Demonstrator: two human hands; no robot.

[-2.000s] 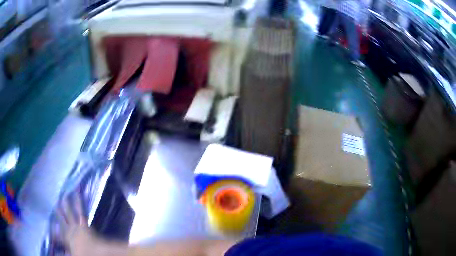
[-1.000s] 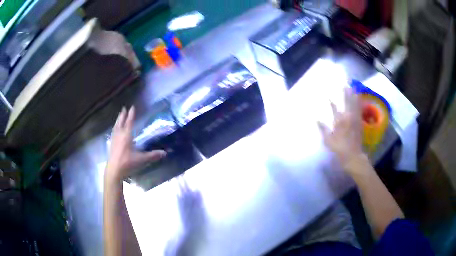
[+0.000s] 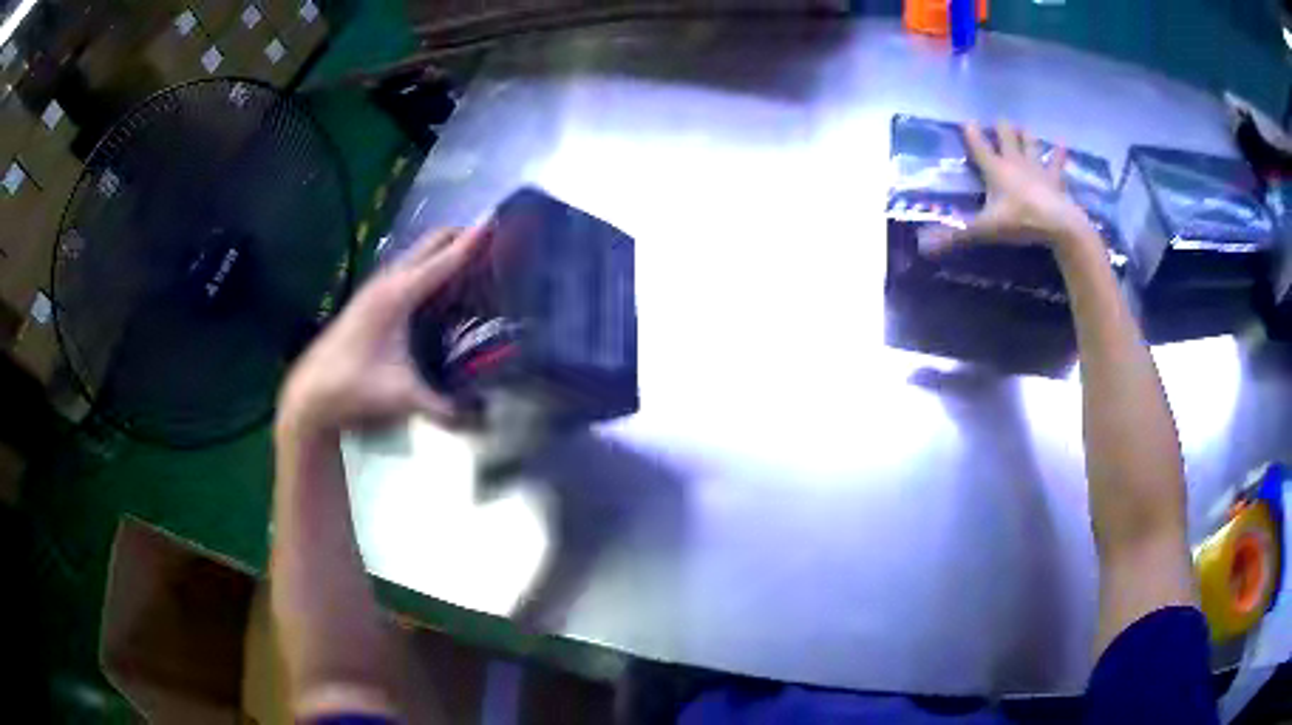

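Note:
A glossy black retail box (image 3: 581,305) is in my left hand (image 3: 376,340) over the left part of the shiny metal table (image 3: 765,524). My fingers and thumb grip its left end; the image is slightly blurred there. My right hand (image 3: 1027,198) lies with spread fingers on top of a second black retail box (image 3: 992,290) at the right of the table. It is not clear whether it grips this box. A third black retail box (image 3: 1202,234) stands just right of it.
A pedestal fan (image 3: 213,269) stands left of the table. An open carton (image 3: 177,616) is below the table's left front edge. Yellow tape (image 3: 1236,574) lies at the right edge. An orange and blue dispenser (image 3: 945,20) is at the far edge. Labelled cartons (image 3: 156,71) stand behind the fan.
The view has swung left. My left hand has taken hold of a black box and moved it left, apart from the others. My right hand has moved from beside the tape onto a box.

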